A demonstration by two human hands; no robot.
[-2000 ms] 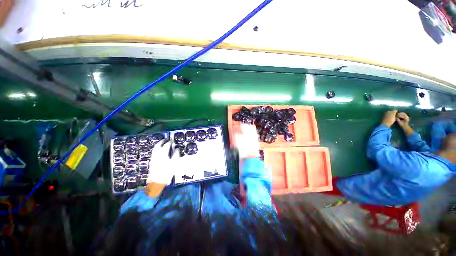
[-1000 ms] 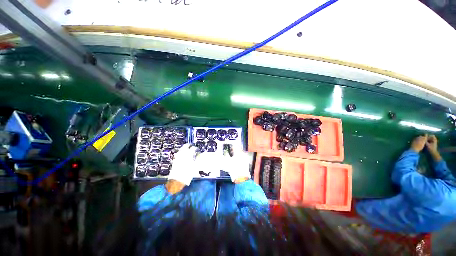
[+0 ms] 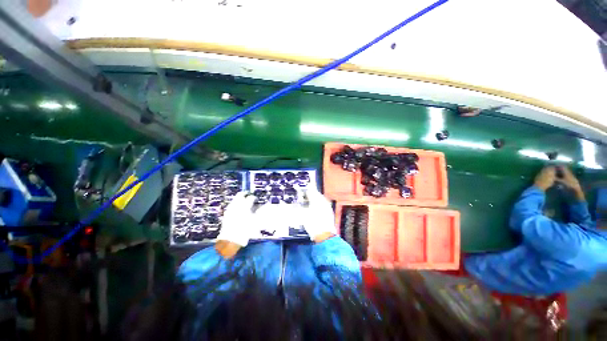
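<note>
My left hand, gloved in white [image 3: 236, 220], is over the inner edges of two blue-edged tray fixtures. The left tray [image 3: 174, 230] is filled with rows of black parts [image 3: 207, 200]. The right tray [image 3: 266, 236] has black parts in its upper rows and bare white below. My right hand, also gloved [image 3: 319, 214], is at the right side of the right tray, with a dark part at its fingertips. Whether either hand grips a part is too blurred to tell. A salmon-orange bin [image 3: 429, 193] to the right holds a heap of glossy black parts [image 3: 381, 170].
A compartmented orange tray [image 3: 429, 236] holds a dark ribbed stack [image 3: 354, 231]. A grey box [image 3: 143, 190] and a blue-white device [image 3: 25, 193] stand left. A blue line [image 3: 293, 86] crosses above the green bench. A person in blue [image 3: 552, 240] sits right.
My right hand has moved from the parts bin to the right tray. The right tray has more black parts in its upper rows. The ribbed stack, hidden by my arm earlier, now shows.
</note>
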